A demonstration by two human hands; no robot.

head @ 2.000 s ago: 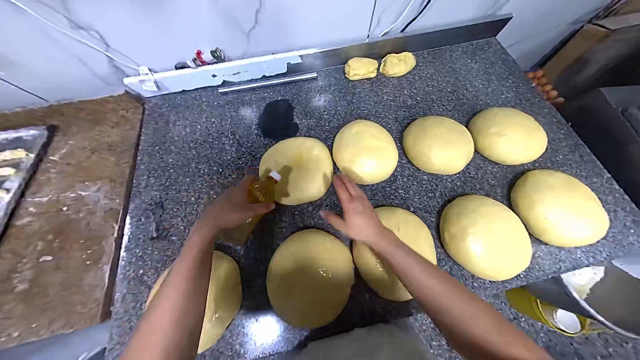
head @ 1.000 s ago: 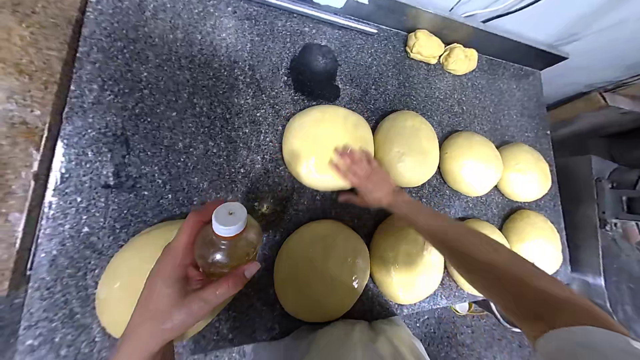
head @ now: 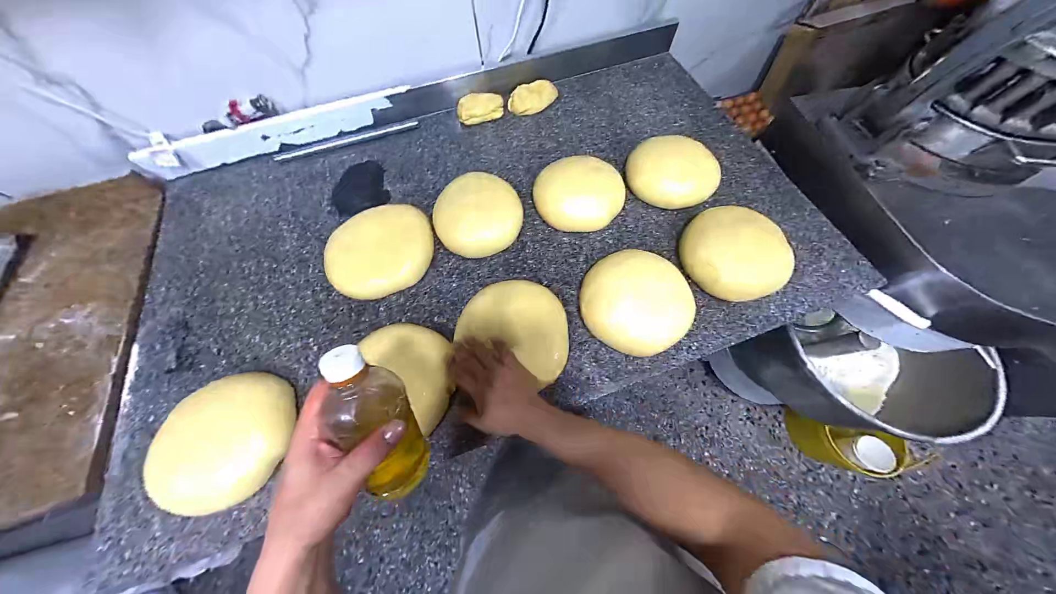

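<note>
My left hand (head: 330, 470) grips a clear plastic bottle of yellow oil (head: 379, 429) with a white cap, tilted in front of a round of dough (head: 408, 359) that it partly hides. My right hand (head: 495, 388), holding nothing, lies with spread fingers on the near left edge of another dough round (head: 524, 322). Several smooth yellow dough rounds stand in two rows on the speckled stone worktop (head: 247, 272). The leftmost one (head: 221, 444) lies left of the bottle; a flattened one (head: 379, 252) lies beyond it.
Two small dough lumps (head: 480, 108) sit near the back ledge, and a dark wet patch (head: 360, 188) marks the worktop. A metal bowl (head: 907, 379) holding something pale is past the right edge, by a large machine (head: 973, 165). A brown board (head: 74, 330) lies at left.
My right hand has moved from the back-row dough to a front-row round near me. The bottle stays in my left hand. The view has shifted.
</note>
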